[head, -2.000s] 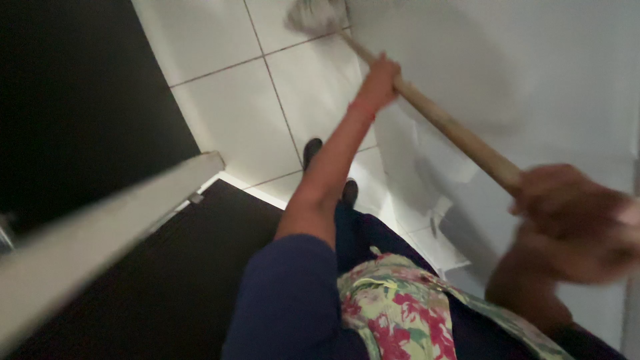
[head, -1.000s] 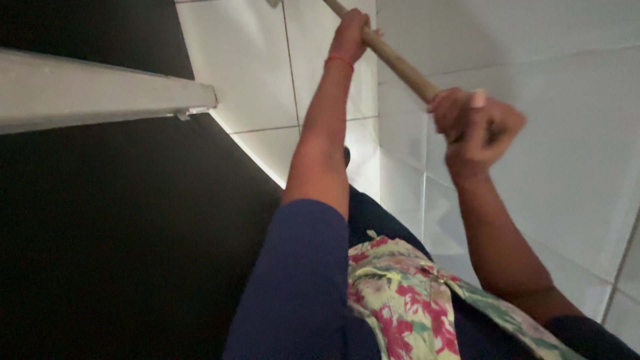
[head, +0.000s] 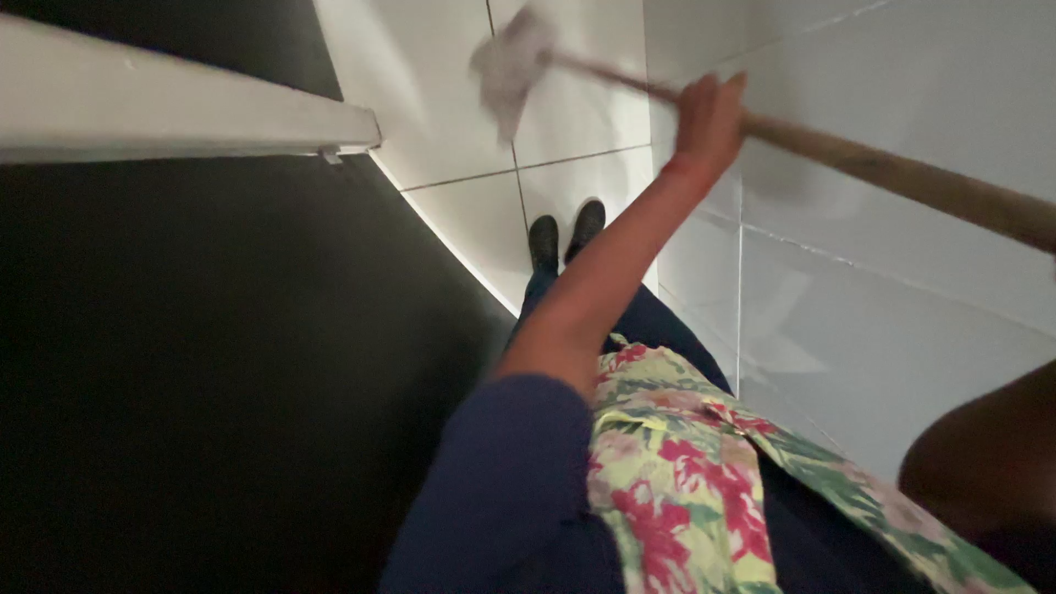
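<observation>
My left hand (head: 711,120) is closed around the wooden handle (head: 891,169) of a mop, part way along it. The blurred, greyish mop head (head: 513,70) is over the pale floor tiles at the top middle, and whether it touches them cannot be told. From there the handle runs down and right, past my left hand, to the right edge of the view. My right hand is outside the view; only part of the right arm (head: 982,445) shows at the lower right.
A large black panel (head: 247,346) with a pale edge bar (head: 190,107) fills the left. White wall tiles (head: 891,272) rise close on the right. My dark shoes (head: 543,239) stand on the floor tiles (head: 462,206). A floral apron (head: 676,470) covers my front.
The mop head, barely in view a second ago, now shows at the top middle. My right hand, seen on the handle then, has left the view at the right.
</observation>
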